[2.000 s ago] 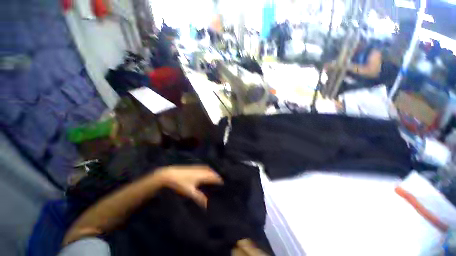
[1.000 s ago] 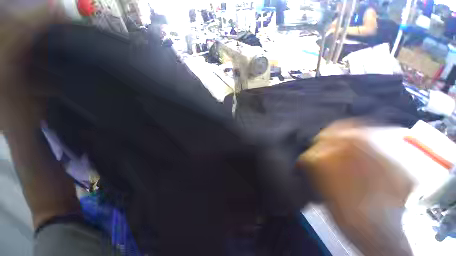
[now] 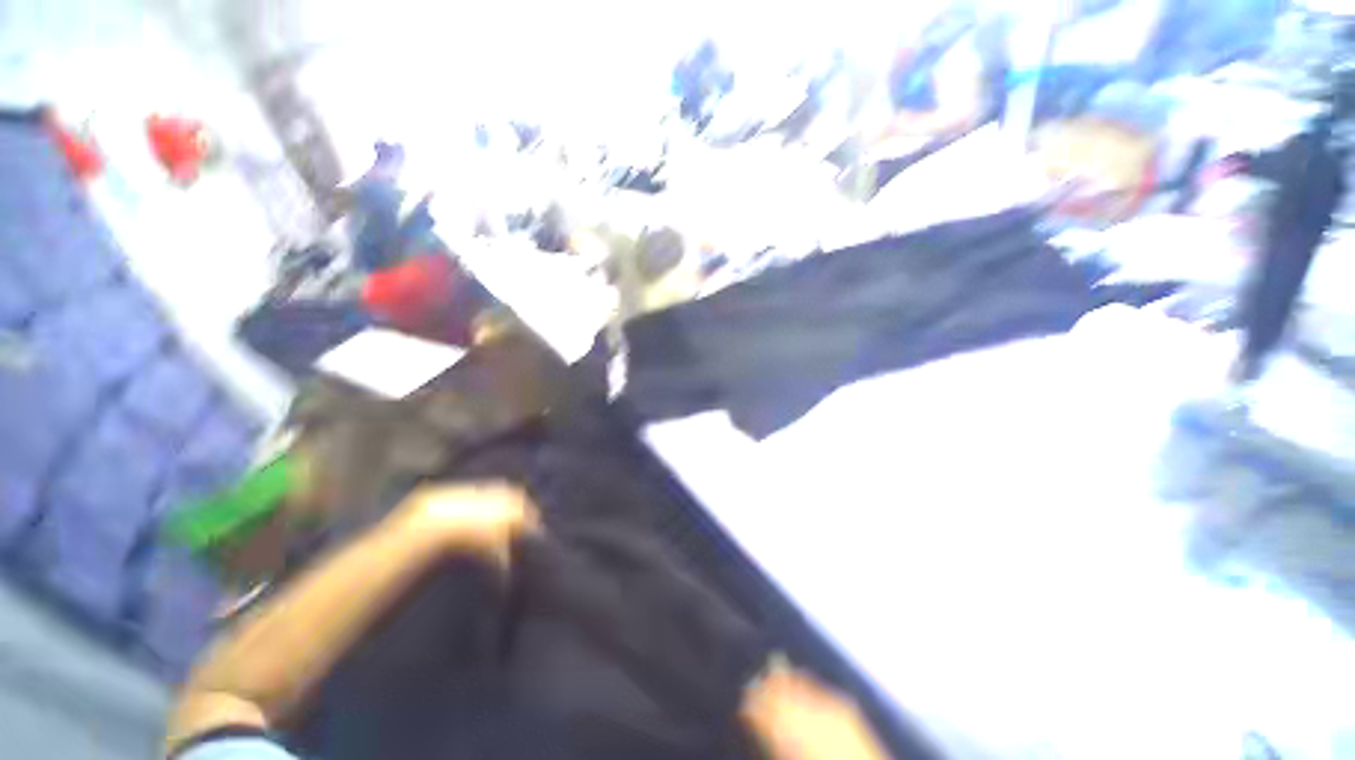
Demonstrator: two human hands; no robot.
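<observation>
A large black cloth garment (image 3: 624,594) lies over my lap and along the near edge of the white table. A black cloth part (image 3: 862,305) stretches across the back of the table. My left hand (image 3: 473,520) is on the garment at centre left, blurred, its fingers bent down at the cloth; whether it grips is unclear. My right hand (image 3: 810,716) is at the bottom edge, partly cut off and blurred, touching the garment near the table edge.
The white table (image 3: 981,520) is overexposed. A beige machine (image 3: 647,267) stands behind the black cloth. A green object (image 3: 235,505), a white sheet (image 3: 390,362) and a red item (image 3: 416,293) are at left. A black upright (image 3: 1290,245) stands at right.
The garment, raised across the view one second ago, is down over my lap. Both hands have moved lower and towards the middle. The view has shifted, showing the black upright at right.
</observation>
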